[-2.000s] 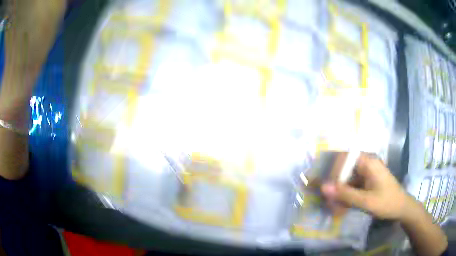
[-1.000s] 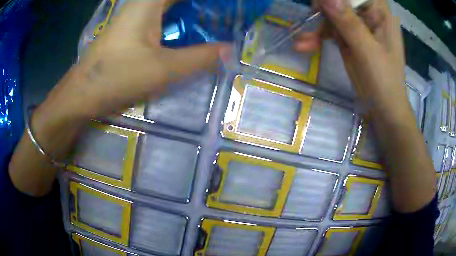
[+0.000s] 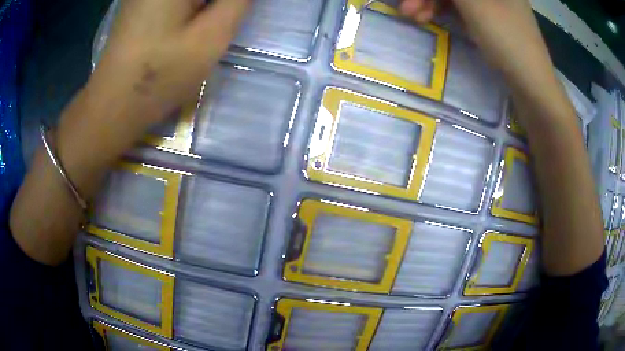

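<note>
A whitish blister tray (image 3: 274, 226) with rectangular pockets fills most of the view. Yellow frames (image 3: 428, 161) with open centres lie in many pockets, each beside a bare pocket part. My left hand (image 3: 164, 48) is over the upper left of the tray, cut off by the top edge; its fingertips are hidden. My right hand (image 3: 473, 17) is at the top, also cut off, with some fingertips near the upper middle frame (image 3: 442, 62). A thin metal tip (image 3: 366, 5) shows at that frame's top left corner; its handle is out of view.
Glossy blue film (image 3: 8, 130) lies at the far left edge. Another tray with frames (image 3: 612, 206) stands at the right edge. A pale strip (image 3: 576, 31) runs along the upper right. A metal bangle (image 3: 62, 168) is on my left wrist.
The blue film held by my left hand has gone out of view at the top. Both hands are higher and more cut off. The tray's upper frames sit slightly higher in view.
</note>
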